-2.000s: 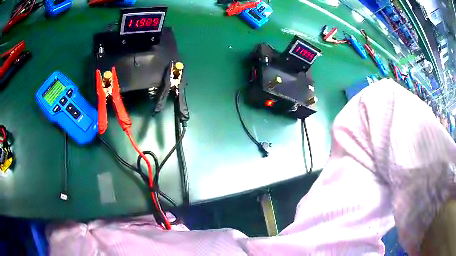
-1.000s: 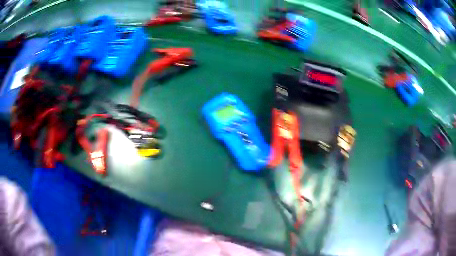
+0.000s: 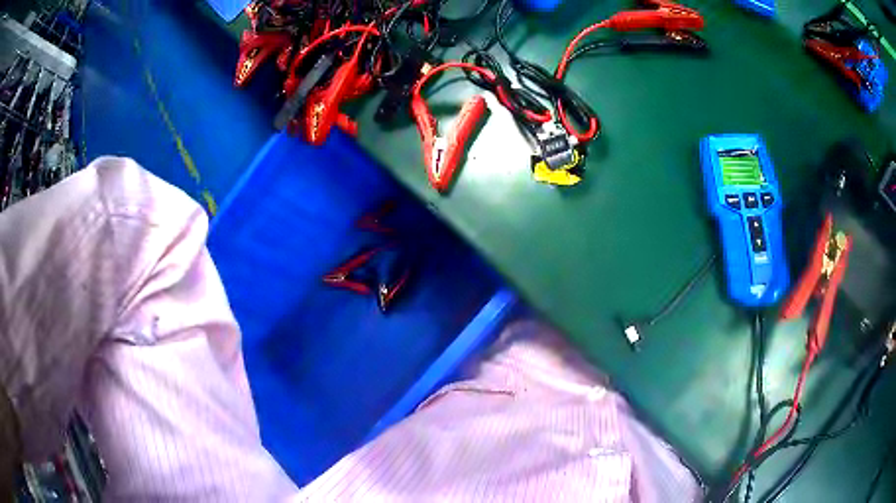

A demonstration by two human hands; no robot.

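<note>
Neither of my hands shows; only pink striped clothing lies along the bottom and left. A blue battery tester (image 3: 751, 221) lies face up on the green bench (image 3: 629, 226), its screen lit green. A red clamp (image 3: 821, 275) is on a brass-coloured terminal post (image 3: 835, 246) of the black test box (image 3: 869, 236), which is cut off by the right edge. A black clamp (image 3: 889, 339) is only partly visible at that edge. Red and black leads run down below the tester. A thin data cable ends in a small white plug (image 3: 632, 335) left of the tester.
A blue bin (image 3: 457, 339) beside the bench holds loose red clamps (image 3: 364, 280). Tangled red clamps (image 3: 339, 98) and leads lie at the bench's upper left. A D-shaped connector (image 3: 557, 152) with yellow tape lies near another red clamp (image 3: 444, 147). Another clamp pair is above.
The view has swung left, so the tester and test box now sit at the right and the blue bin shows more fully. The red clamp remains on its post.
</note>
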